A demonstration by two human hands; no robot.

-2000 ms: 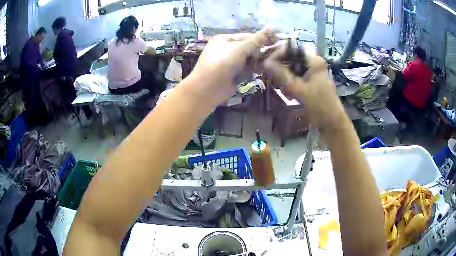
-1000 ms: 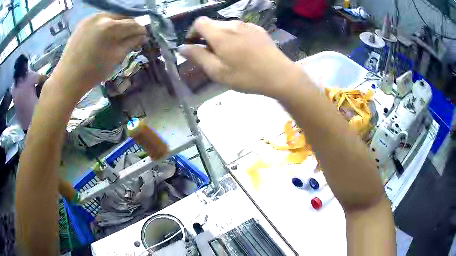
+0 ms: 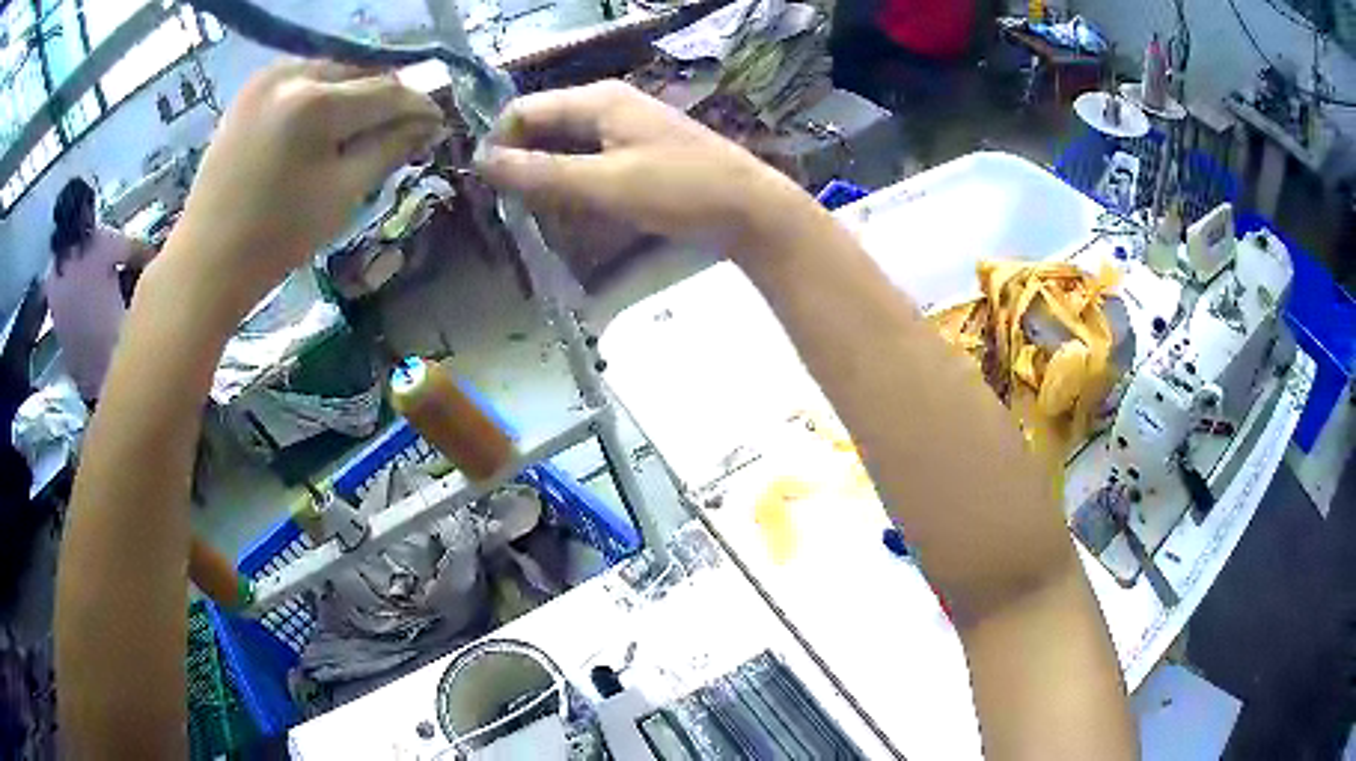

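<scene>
My left hand point(image 3: 310, 167) is raised at the upper left, fingers bent and fingertips close together. My right hand point(image 3: 592, 156) is raised in front of the upright pole point(image 3: 562, 305), thumb and index fingertip close together. The hands are a short distance apart. No thread can be made out between them, and I cannot tell if either holds one. Below them, an orange-brown thread cone point(image 3: 454, 419) stands tilted in view on the pale stand bar point(image 3: 390, 520). Another orange-brown spool point(image 3: 217, 574) shows at the bar's left end.
The sewing machine's round dark-rimmed part point(image 3: 500, 699) is at the bottom. A blue crate point(image 3: 585, 513) of grey fabric sits behind. Yellow-orange strips point(image 3: 1044, 345) and another white machine point(image 3: 1175, 402) are at the right. A seated person point(image 3: 89, 290) is far left.
The view has turned right and down since the oldest frame, and the hands have come apart. Since one second ago my right hand has moved slightly left, its fingertips closing together.
</scene>
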